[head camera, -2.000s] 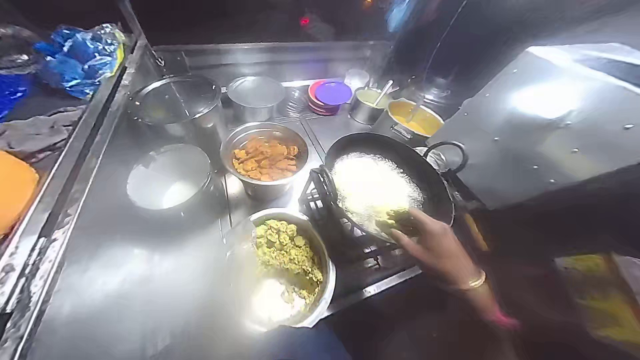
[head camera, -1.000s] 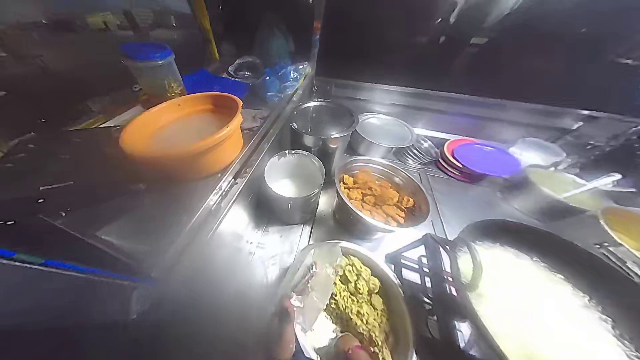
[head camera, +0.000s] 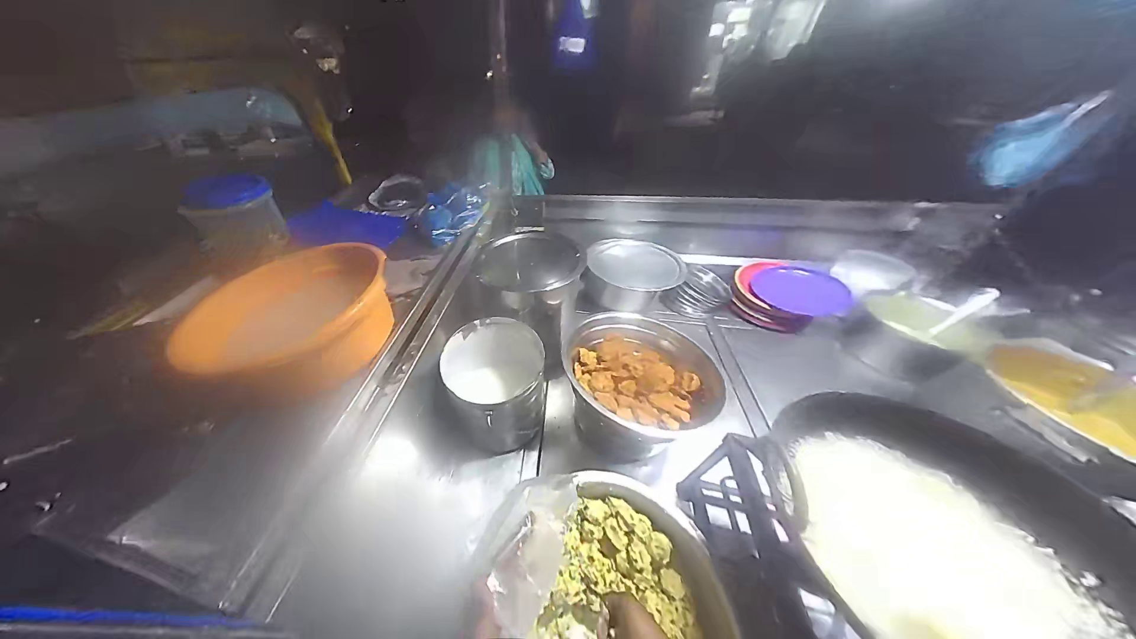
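A steel bowl (head camera: 710, 568) at the bottom centre holds a yellow-green battered mixture (head camera: 621, 550). My left hand (head camera: 497, 595) is at the bowl's left side, next to a clear plastic bag (head camera: 532, 559); its grip is unclear. Fingers of my right hand (head camera: 632, 614) reach into the mixture at the bottom edge, mostly out of frame. To the right, a black wok (head camera: 887, 408) of foaming pale oil (head camera: 923, 532) rests on a black burner grate (head camera: 728, 488). Beyond the bowl stands a steel pot (head camera: 581, 435) of orange-brown fried pieces (head camera: 643, 382).
A steel pot of white liquid (head camera: 493, 417) and lidded pots (head camera: 532, 266) stand behind, with purple and red plates (head camera: 799, 291) alongside. An orange tub (head camera: 373, 319) is at left. Pots of green (head camera: 887, 346) and yellow (head camera: 1065, 390) contents are at right. A person (head camera: 519, 164) stands beyond.
My right hand was over the wok two seconds ago, holding some green-yellow mixture; now it is in the steel bowl. The view has swung left.
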